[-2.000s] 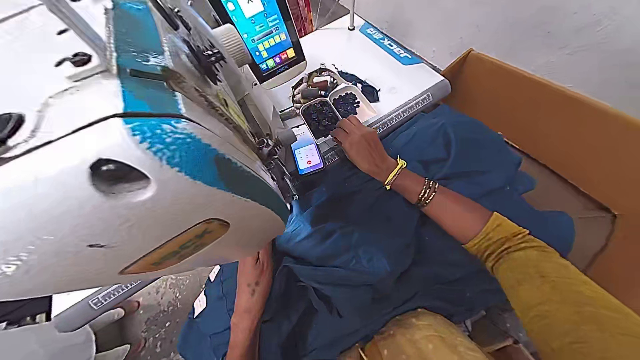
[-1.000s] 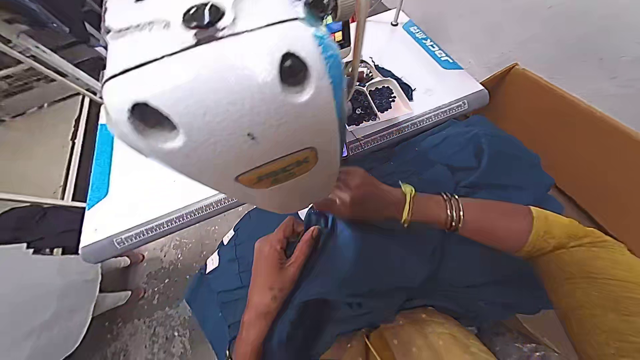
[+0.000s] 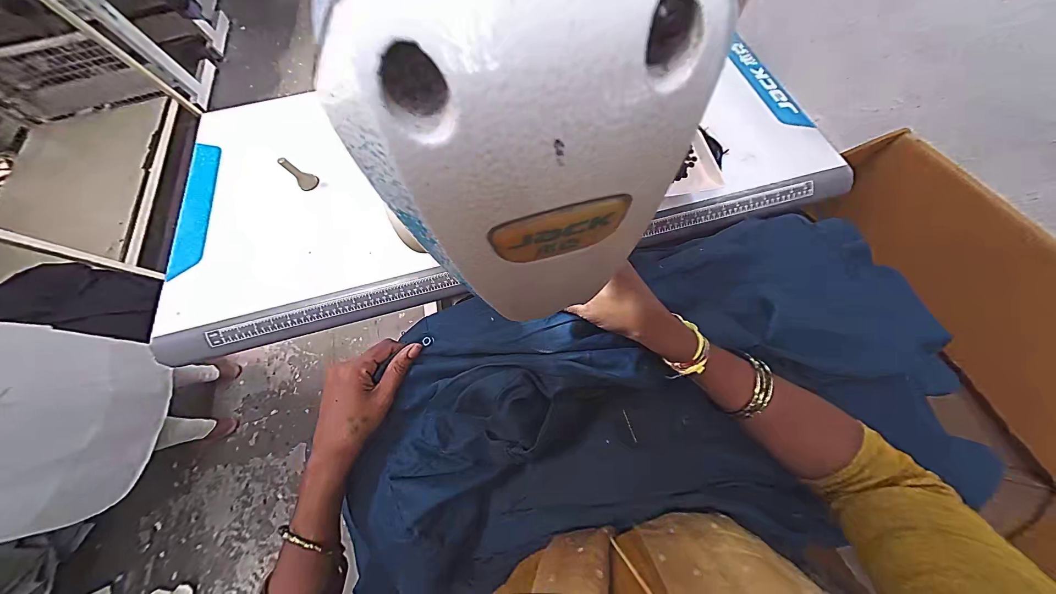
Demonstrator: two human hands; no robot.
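The white head of a Jack sewing machine fills the upper middle and hides its needle area. A dark blue garment lies over my lap, its upper edge running beneath the head. At the garment's left edge, my left hand pinches the cloth between thumb and fingers, beside a small round button or mark. My right hand rests on the cloth just right of the head's lower tip; its fingertips are partly hidden, so its grip is unclear. A tray with dark buttons is partly hidden behind the head.
The white machine table has a ruler strip along its front edge and bears a small spoon-shaped object. A cardboard box stands at the right. On the left are a wire rack and another person's feet below pale cloth.
My right hand has left the button tray, where it was two seconds ago, and come to the cloth by the machine head. My left hand has moved left, away from my right hand. The view has shifted.
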